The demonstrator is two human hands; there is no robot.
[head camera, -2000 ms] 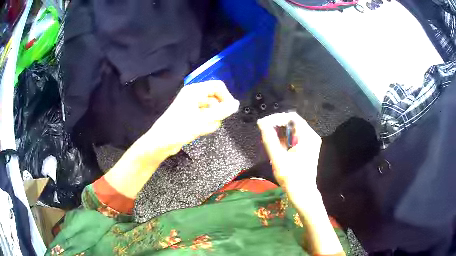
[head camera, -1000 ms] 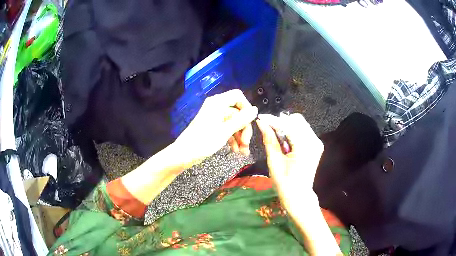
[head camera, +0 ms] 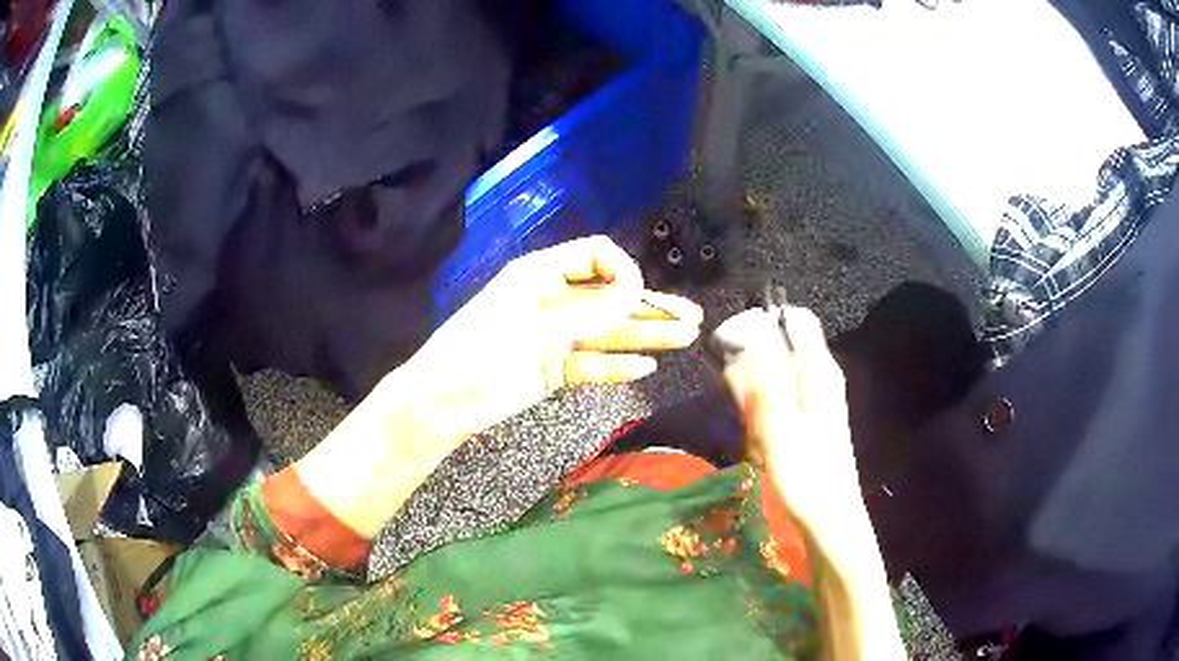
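Note:
My left hand (head camera: 569, 316) is raised over the middle of the view, fingers bent together. Any needle or thread in it is too fine to make out. My right hand (head camera: 791, 387) is just to its right, not touching it, fingers curled round small thread snips, of which a dark tip (head camera: 780, 316) shows between the fingers; the rest is hidden. The dark jacket (head camera: 1086, 478) lies at the right, with a round button (head camera: 998, 415) on it and plaid lining (head camera: 1063, 245) at its upper edge.
A blue crate (head camera: 582, 155) stands beyond my hands, dark garments (head camera: 349, 103) to its left. A white tabletop (head camera: 957, 116) is at upper right. Black plastic bags (head camera: 91, 271) and a cardboard box (head camera: 116, 542) are at the left. Speckled floor (head camera: 478, 478) shows below.
My hands met at the fingertips one second ago and are now apart. My right hand has moved slightly right. The pink part seen in it earlier no longer shows.

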